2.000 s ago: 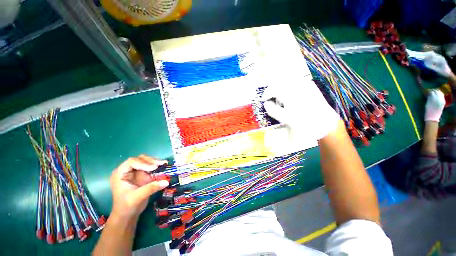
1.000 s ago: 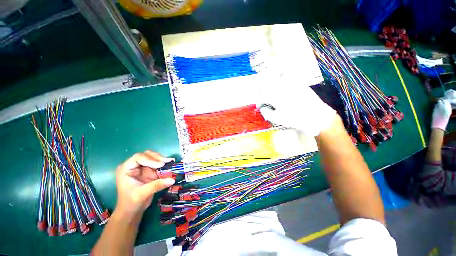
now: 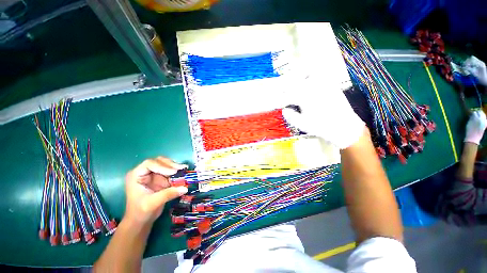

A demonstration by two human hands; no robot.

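Note:
My bare left hand (image 3: 147, 189) pinches a small red and black connector housing (image 3: 179, 182) at the tray's near left corner; its wires trail right over the yellow wires (image 3: 251, 155). My right hand (image 3: 328, 114), in a white glove, is over the tray at the right end of the red wires (image 3: 243, 129). Its fingertips are dark and blurred against the black ends, so I cannot tell whether they hold a wire. The cream wire tray (image 3: 240, 36) also holds blue wires (image 3: 232, 68) and white wires (image 3: 240, 98).
Part-filled harnesses (image 3: 256, 205) lie in front of the tray. A fanned harness bundle (image 3: 69, 186) is at left, a large harness heap (image 3: 384, 101) at right. A metal upright (image 3: 128, 40) and a fan (image 3: 179, 4) stand behind. Another person's gloved hand (image 3: 475, 127) is at far right.
The view has shifted, so the tray sits slightly further right and up. My left hand keeps its hold on the housing. My right hand stays near the red wires' right end, its fingers slightly moved.

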